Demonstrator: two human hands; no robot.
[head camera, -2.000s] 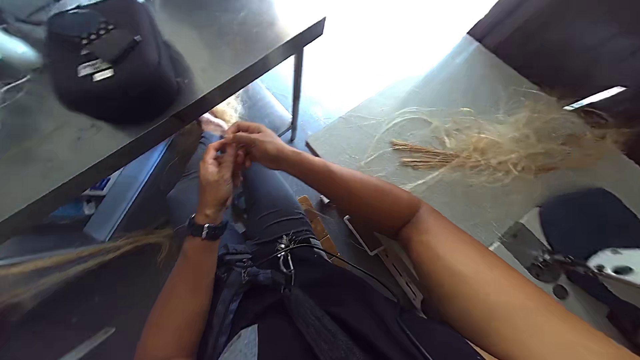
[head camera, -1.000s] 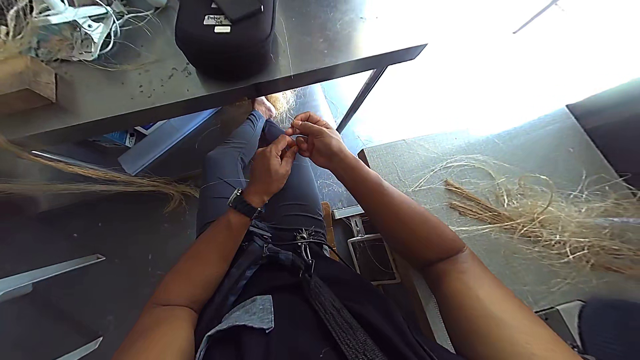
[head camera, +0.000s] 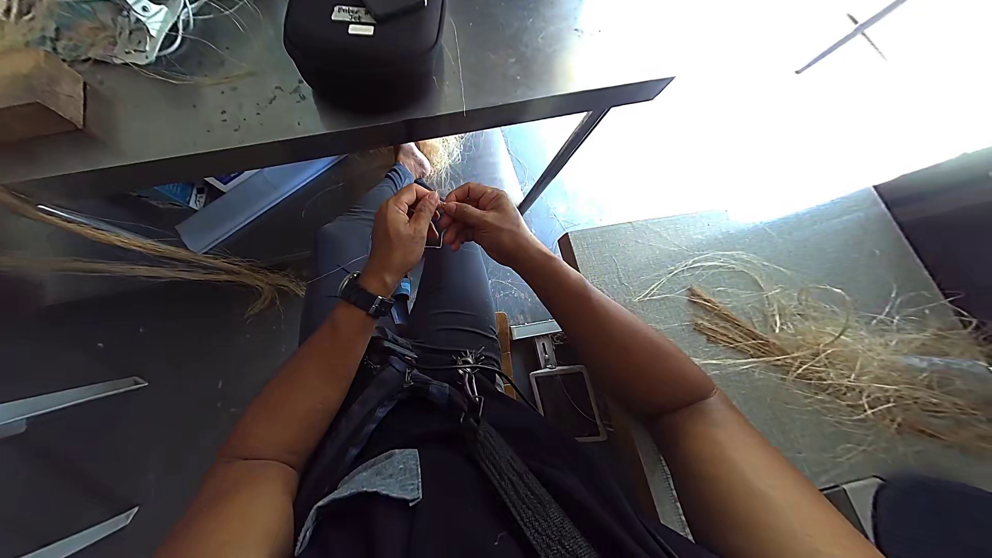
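Note:
My left hand, with a dark watch on its wrist, meets my right hand above my lap. Thumb and forefinger of each are pinched close together at the fingertips. Whatever lies between them is too small to make out; a thin strand may be there. Beyond the hands a bare foot shows beside pale loose fibre on the floor. A bundle of tan plant fibre lies on the surface at the right. More long fibre strands stretch in from the left.
A metal-edged table crosses the upper left. On it stand a black case, a wooden block and a tangle of white cords. Its slanted leg is beyond my right hand. A badge holder lies beside my right hip.
The view has shifted, bringing more of the table's left part into sight. My hands stay together at the fingertips, with small changes in how the fingers are bent.

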